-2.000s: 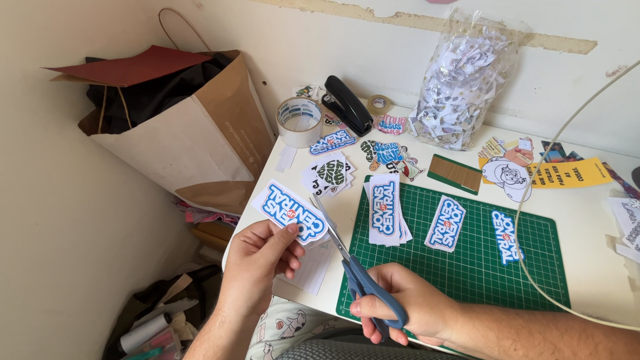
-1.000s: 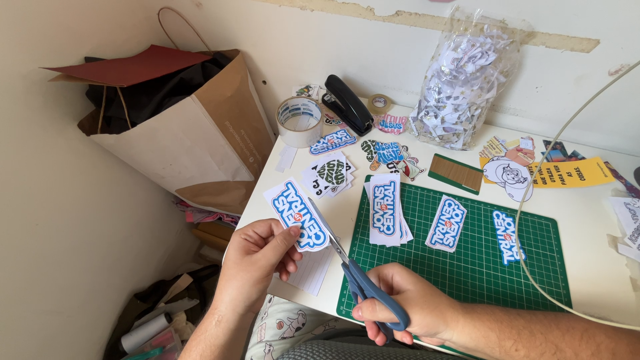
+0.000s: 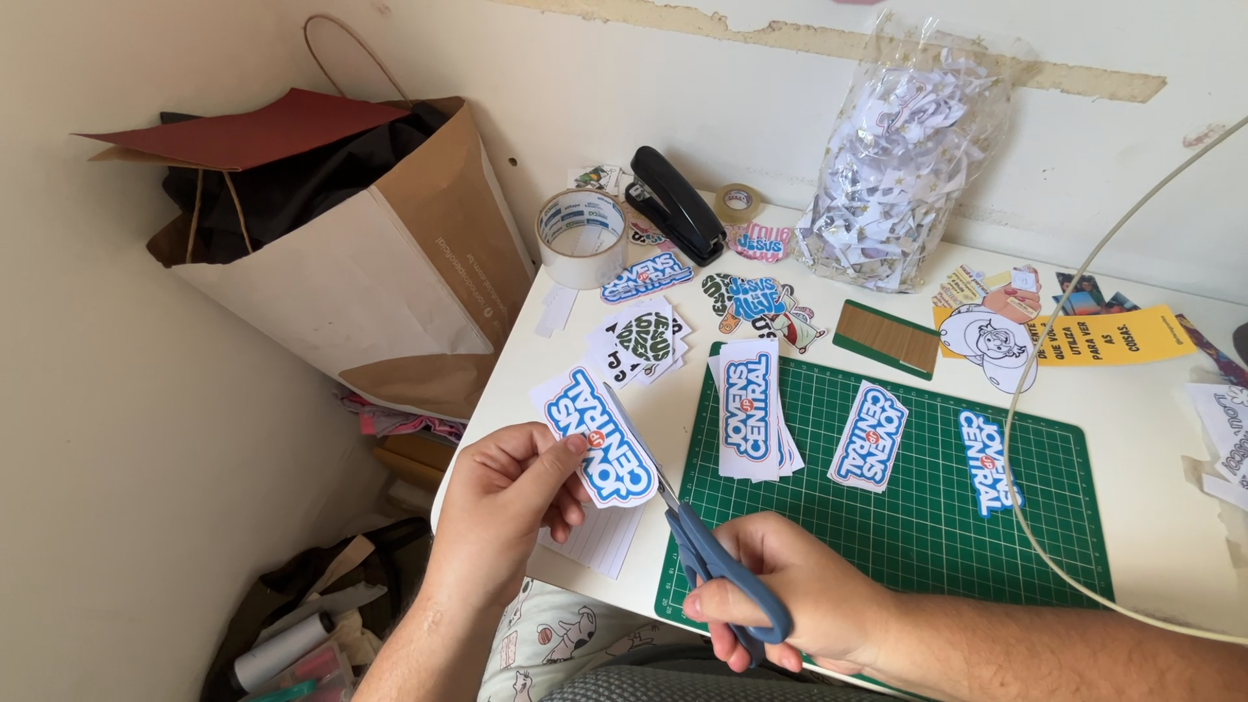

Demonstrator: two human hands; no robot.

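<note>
Between thumb and fingers, my left hand (image 3: 517, 497) pinches a blue-and-white lettered paper sticker (image 3: 609, 453) over the table's left front edge. My right hand (image 3: 780, 595) is in the handles of blue-handled scissors (image 3: 697, 536), whose blades lie along the sticker's right edge. To the right, a green cutting mat (image 3: 916, 546) bears a small stack of similar stickers (image 3: 749, 414), a single sticker (image 3: 870, 436) and another one (image 3: 989, 463) partly crossed by a cable. Beyond my left hand lies a pile of green-lettered stickers (image 3: 641, 341). Lined paper (image 3: 595, 541) lies under the held sticker.
Behind stand a tape roll (image 3: 583, 239), a black stapler (image 3: 675, 207), a smaller tape roll (image 3: 738, 203) and a clear bag of paper scraps (image 3: 897, 166). A pale cable (image 3: 1048, 322) arcs across the right side. At left is a large paper bag (image 3: 341, 263); a yellow strip (image 3: 1155, 336) lies at right.
The held sticker has turned from lying nearly level to a steeper slant in my left hand. My right hand has stayed in nearly the same place with the scissors.
</note>
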